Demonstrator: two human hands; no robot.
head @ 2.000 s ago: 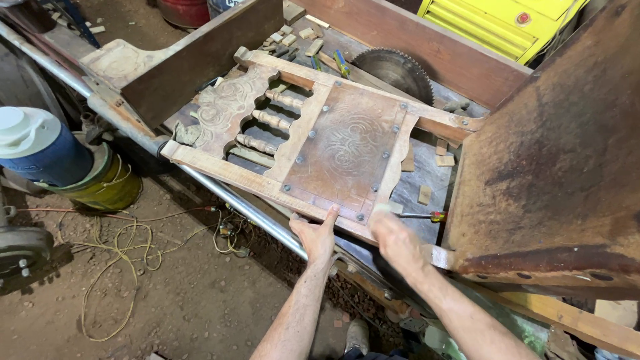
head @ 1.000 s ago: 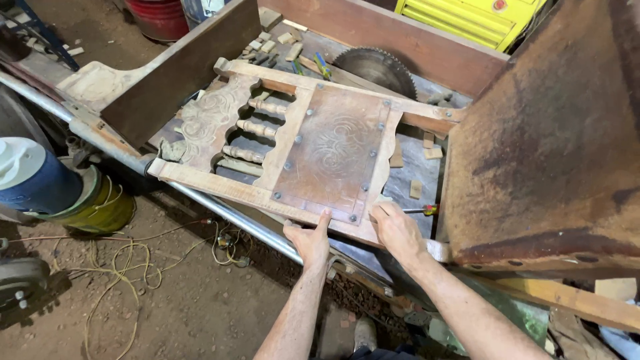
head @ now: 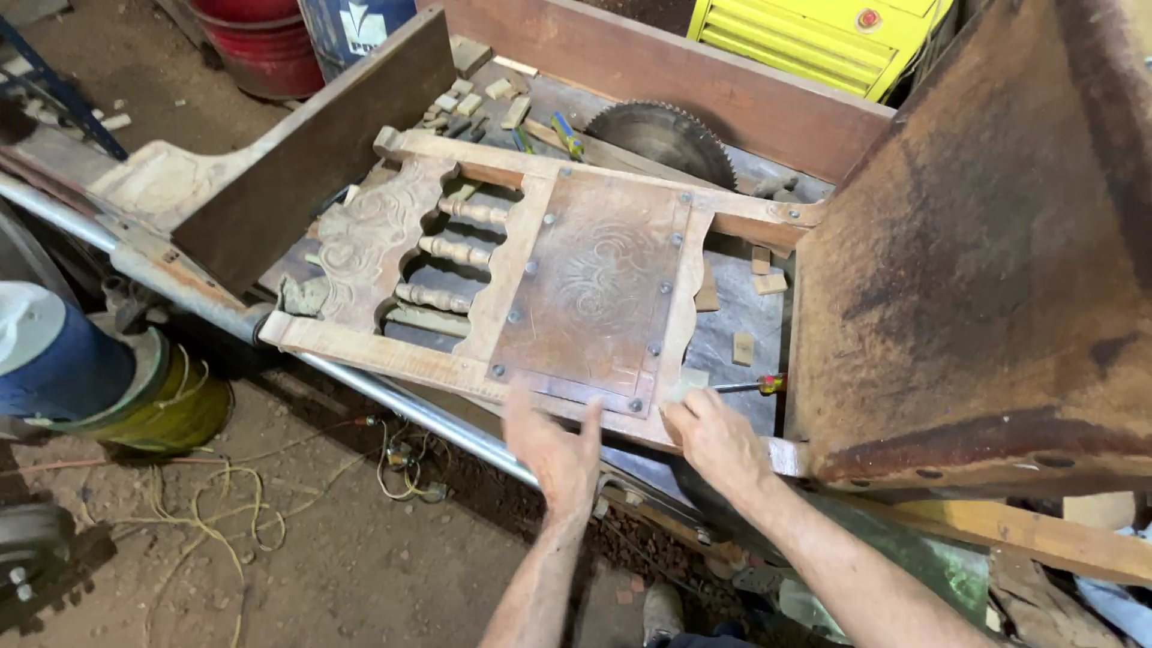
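A carved wooden chair back [head: 414, 360] lies across the bench, with turned spindles [head: 454, 250] and an embossed leather panel [head: 594, 288] fixed by round-headed studs. My left hand [head: 553, 445] is at the panel's near edge, fingers spread and slightly blurred, holding nothing. My right hand [head: 715, 441] has its fingers closed on a small pale piece [head: 688, 382], perhaps sandpaper, at the frame's near rail beside the panel's right corner. Just beyond it lies a screwdriver [head: 769, 384] with a red and yellow handle. The chair's seat [head: 981, 270], of worn brown leather, rises at the right.
A circular saw blade [head: 666, 135], wood offcuts [head: 468, 103] and a yellow-handled tool [head: 567, 135] lie behind the chair back. Boards [head: 315, 153] stand around it. A metal pipe [head: 423, 409] runs along the near edge. Cords [head: 207, 504] and a blue cooler [head: 67, 351] are at the left.
My left hand has come off the near rail, where its thumb and fingers rested a second ago, and its fingers have spread. My right hand remains by the frame's near right part.
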